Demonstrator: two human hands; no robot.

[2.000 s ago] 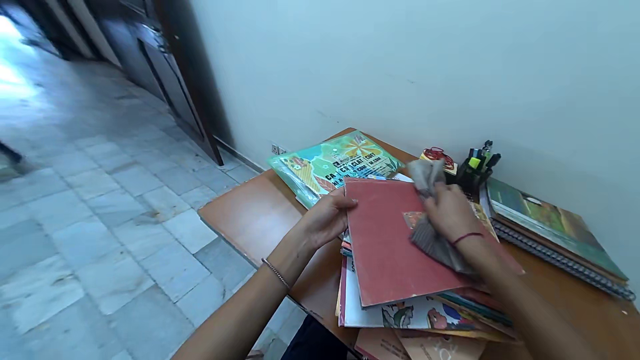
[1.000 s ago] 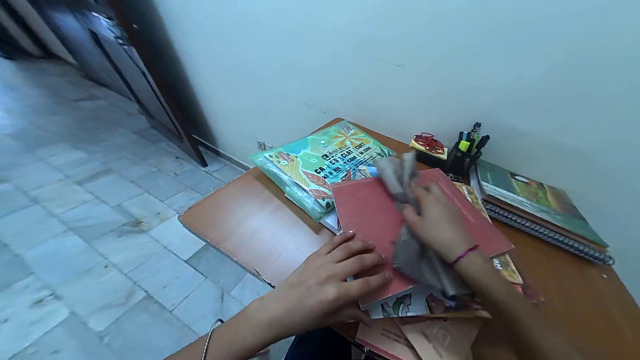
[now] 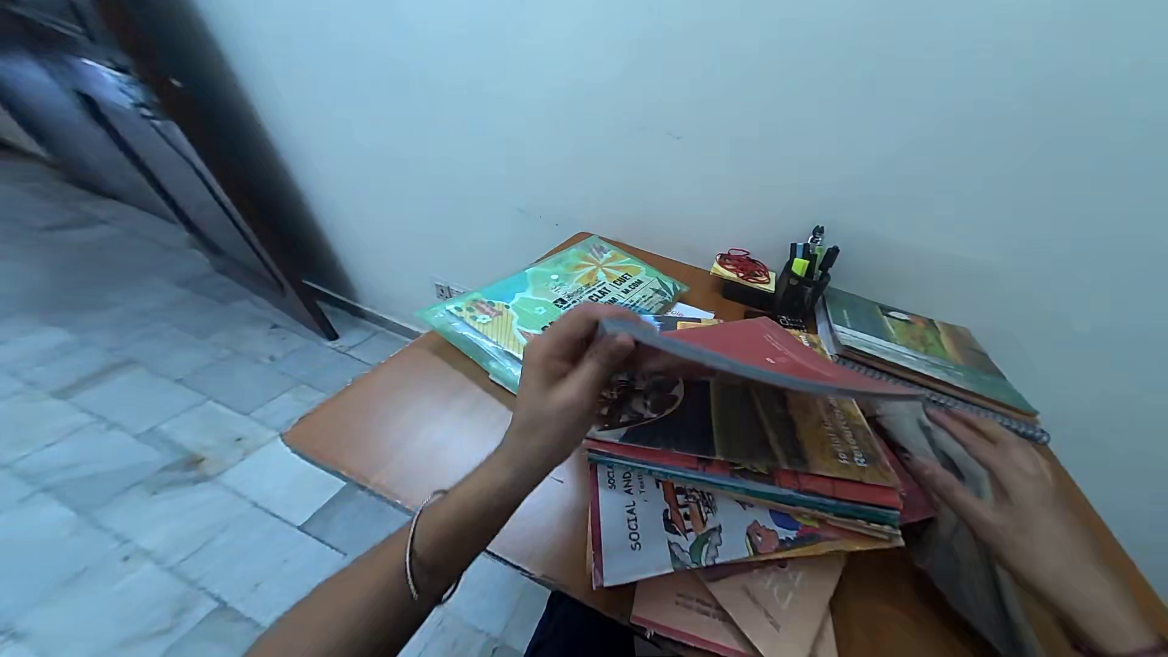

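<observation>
My left hand grips the left edge of a red-covered book, which is tilted up above a stack of books. My right hand holds a crumpled grey cloth at the right of the stack, by the red book's right end. Under the raised book lies a dark book with a brown picture cover. Below that are several thin books and a white-covered textbook with cartoon drawings. Brown-covered booklets lie lowest, near the front edge of the table.
A green plastic packet lies on the wooden table at the back left. Along the wall stand a small box with red string and a black pen holder. Spiral-bound notebooks lie at the right. A dark door stands left.
The red book, flat under the cloth a second ago, is now lifted and tilted in my left hand. My right hand has moved with the cloth off its cover, to the right.
</observation>
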